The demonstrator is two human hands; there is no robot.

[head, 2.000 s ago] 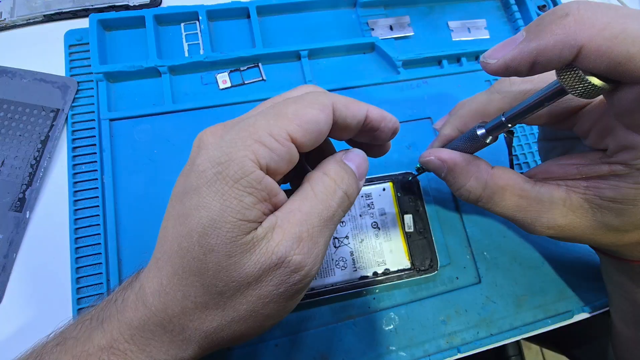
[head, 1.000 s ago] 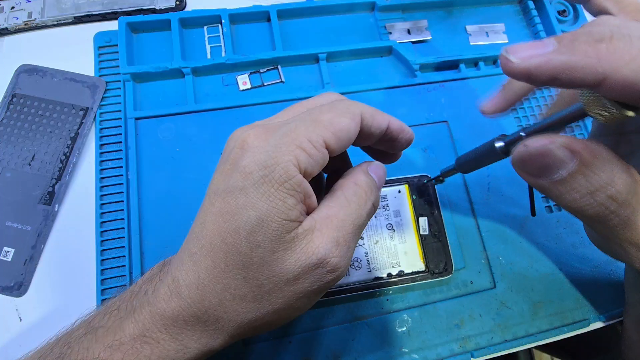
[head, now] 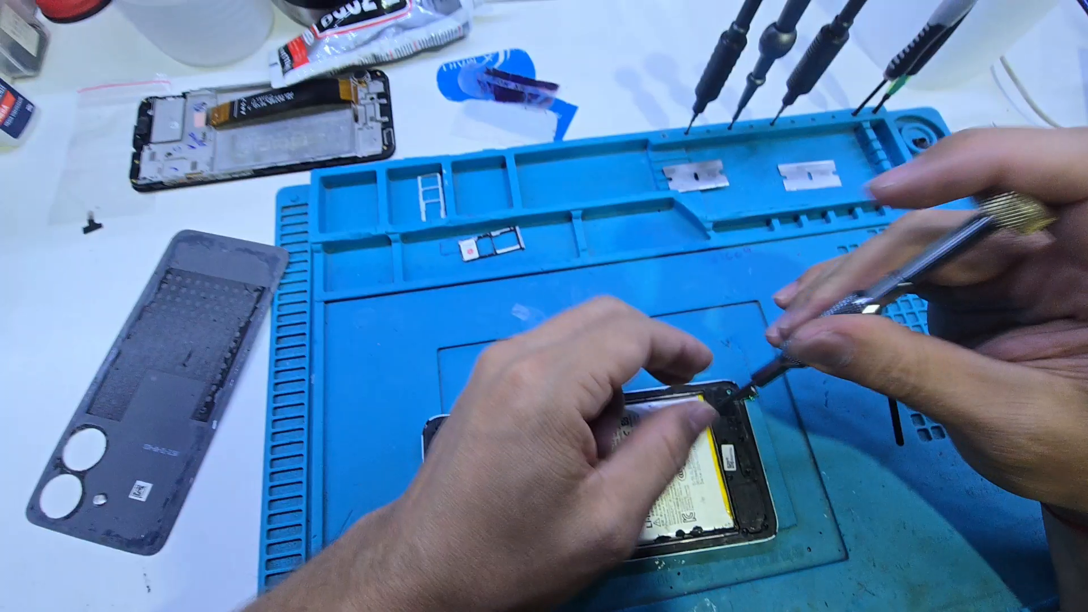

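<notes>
An opened smartphone [head: 752,501] lies on a blue silicone repair mat [head: 382,357], its battery [head: 680,501] exposed. My left hand [head: 552,425] rests over the phone, thumb tip by the battery's yellow edge, and covers the middle of the phone; whether it presses or grips the frame is hidden. With my right hand [head: 952,306] I hold a precision screwdriver [head: 901,272], knurled and metal with a gold cap. Its dark shaft slants down to the phone's upper right corner, where the tip meets or nearly meets the black frame.
A grey back cover [head: 187,340] lies left of the mat. Behind it is a phone screen assembly [head: 263,136]. The mat's trays hold SIM trays [head: 493,244] and razor blades [head: 697,176]. Several screwdrivers [head: 722,72] stand along the back edge, near a glue tube [head: 374,38].
The view has shifted widely, showing more of the table behind. My left hand stays over the phone. My right hand still holds the screwdriver at the same corner, its fingers having moved on the handle.
</notes>
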